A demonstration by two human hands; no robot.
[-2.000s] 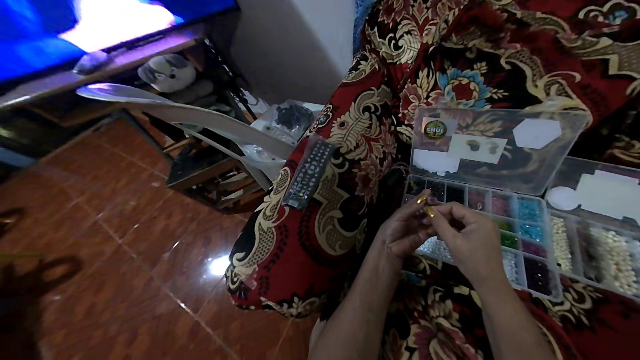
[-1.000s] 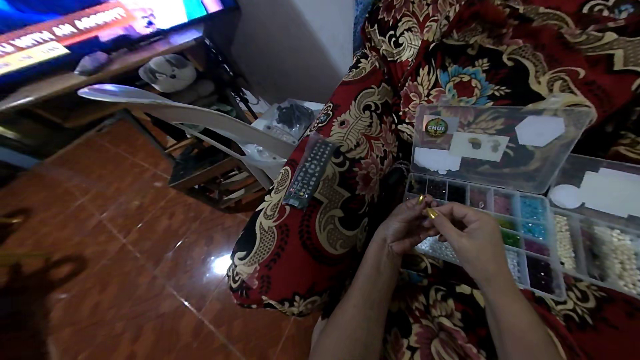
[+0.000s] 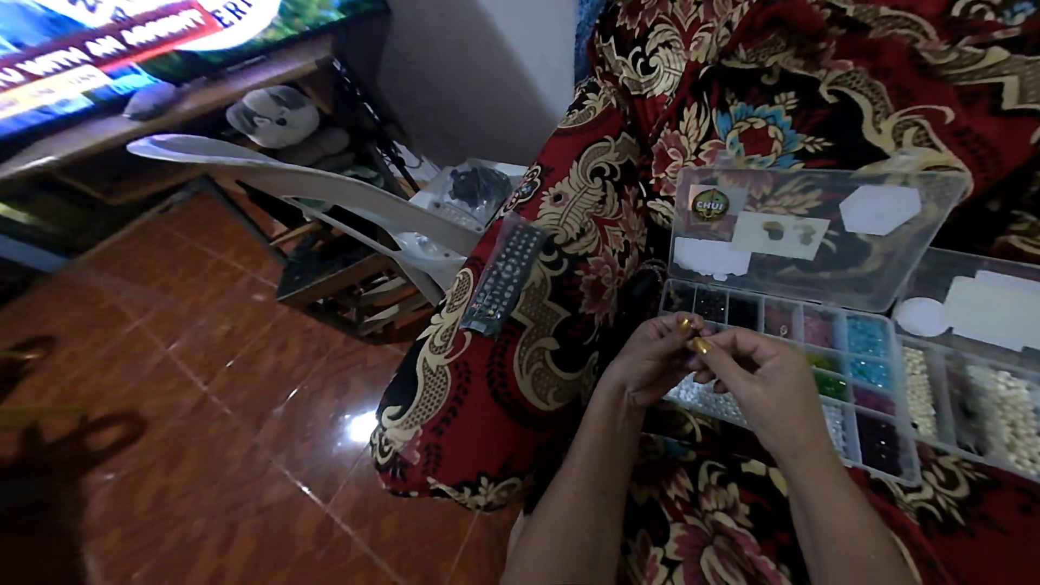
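Observation:
My left hand (image 3: 656, 361) and my right hand (image 3: 751, 374) meet at their fingertips above an opened plastic bead box (image 3: 902, 422). Thumbs and forefingers are pinched close together, with gold-coloured polish on the nails. Whatever lies between the fingertips is too small to make out. Around the hands, the box's compartments hold clear beads (image 3: 707, 400), blue beads (image 3: 868, 349), green beads (image 3: 830, 385), pink beads (image 3: 816, 329) and dark purple beads (image 3: 881, 447). Its transparent lid (image 3: 861, 268) stands raised behind, with paper pieces and a round sticker on it.
A second compartment box (image 3: 942, 406) with cream beads sits at the right on the patterned red cover (image 3: 520, 422). A remote control in plastic wrap (image 3: 505, 276) lies left of the hands. Beyond are a white plastic chair (image 3: 325, 183), a plush toy (image 3: 276, 118) and a lit television (image 3: 122, 49).
The picture on the television has changed. Both hands stay at nearly the same place over the bead box, fingertips together.

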